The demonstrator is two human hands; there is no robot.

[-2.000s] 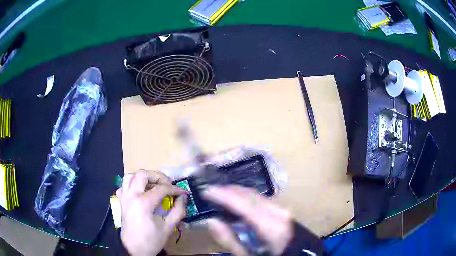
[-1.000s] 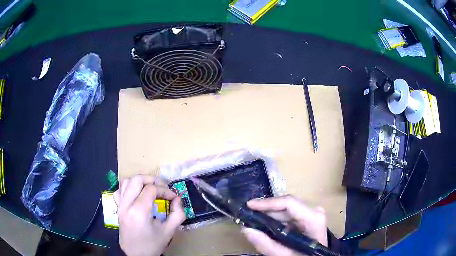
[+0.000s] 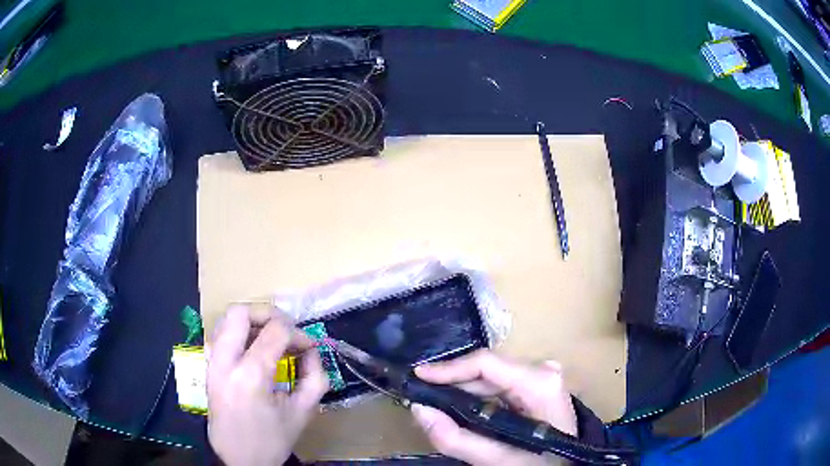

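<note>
A black housing (image 3: 419, 319) lies tilted on clear bubble wrap (image 3: 364, 284) on the cardboard sheet (image 3: 409, 205). A green circuit board (image 3: 328, 366) sits at its left end. My right hand (image 3: 510, 396) holds the soldering iron (image 3: 473, 411) like a pen, its tip at the board's upper part. My left hand (image 3: 264, 387) is at the board's left edge, fingertips pinched around a thin reddish lead wire (image 3: 326, 342). A battery pack (image 3: 191, 378) with yellow edges shows left of and behind that hand. The exact pinch is partly hidden by the fingers.
A fume extractor fan (image 3: 308, 123) stands behind the cardboard. A slim dark stick (image 3: 553, 191) lies at right. The solder feeder (image 3: 678, 250) with a white spool (image 3: 733, 159) stands further right. Bubble-wrapped items (image 3: 105, 237) lie at left. Batteries lie on the green belt (image 3: 582, 25).
The iron's tip has come down to the circuit board from over the housing. My left hand stays at the board's left end. The view has shifted slightly.
</note>
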